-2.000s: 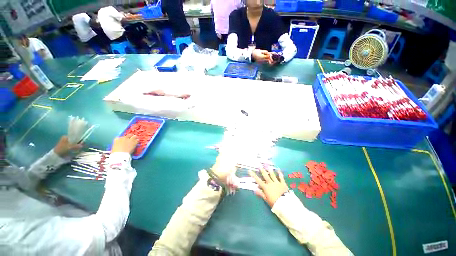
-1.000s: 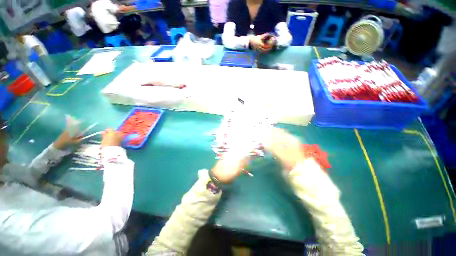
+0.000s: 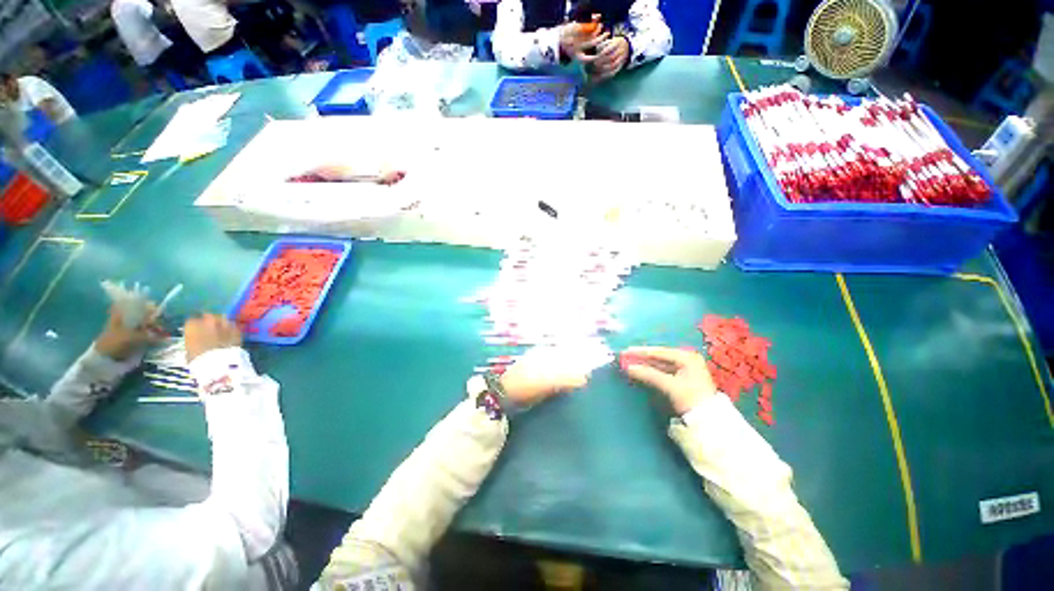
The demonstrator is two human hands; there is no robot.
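My left hand (image 3: 550,374) is closed around several thin white sticks whose ends point right, blurred by glare. My right hand (image 3: 674,376) is just right of it, with a small red piece (image 3: 630,361) between thumb and fingers, close to the stick ends. A heap of white sticks with red sections (image 3: 555,289) lies beyond my left hand, overexposed. A loose pile of red pieces (image 3: 740,356) lies right of my right hand.
A long white block (image 3: 462,173) crosses the table beyond the heap. A large blue bin (image 3: 867,237) full of red-and-white sticks stands at right. A neighbour's hands (image 3: 212,335) work at left by a blue tray (image 3: 312,327). Another person (image 3: 595,49) sits opposite.
My right hand has come back left from the red pile and now holds a red piece near my left hand. The neighbour's right hand has moved off the blue tray. The view has tilted down.
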